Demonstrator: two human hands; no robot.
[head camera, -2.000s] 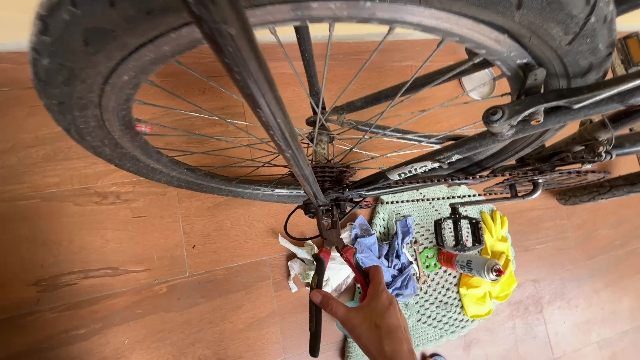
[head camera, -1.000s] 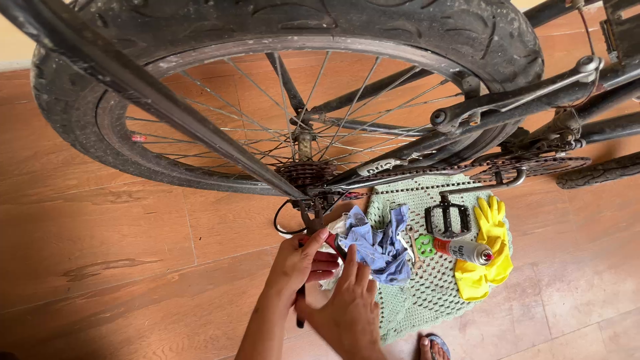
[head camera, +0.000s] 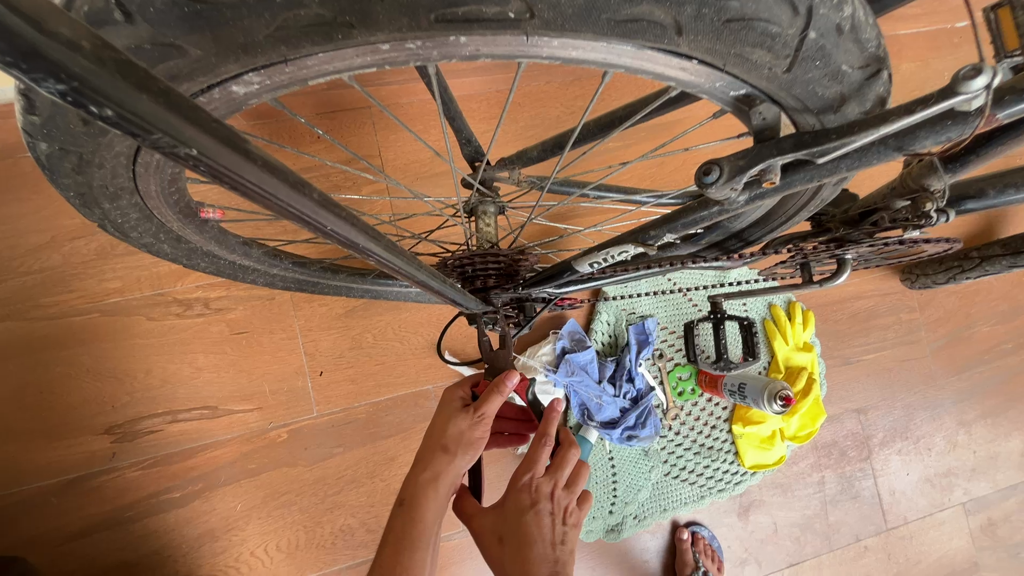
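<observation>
My left hand (head camera: 472, 424) is wrapped round the red-and-black handles of a pair of pliers (head camera: 498, 352). The tool's jaws are up at the rear axle end, just below the rusty sprocket cassette (head camera: 488, 270); whether they grip anything there I cannot tell. My right hand (head camera: 532, 496) is beside the left one, its fingers over the handle and its thumb near the handle's lower end; how firmly it holds is unclear. Above both hands is the bicycle's rear wheel (head camera: 528, 50), with a black frame tube (head camera: 240, 176) crossing it.
A green crocheted mat (head camera: 640, 496) lies on the wood-look floor, bearing a blue cloth (head camera: 608, 392), a wrench (head camera: 666, 384), a green perforated piece (head camera: 684, 382), a spray can (head camera: 748, 390) and yellow rubber gloves (head camera: 776, 416). The pedal (head camera: 722, 340) hangs above it. A sandalled foot (head camera: 698, 552) is at the bottom.
Two seconds ago one hand alone was at the pliers' handles; now both hands are there. Since one second ago the hands have stayed near the axle. The view has moved closer to the wheel.
</observation>
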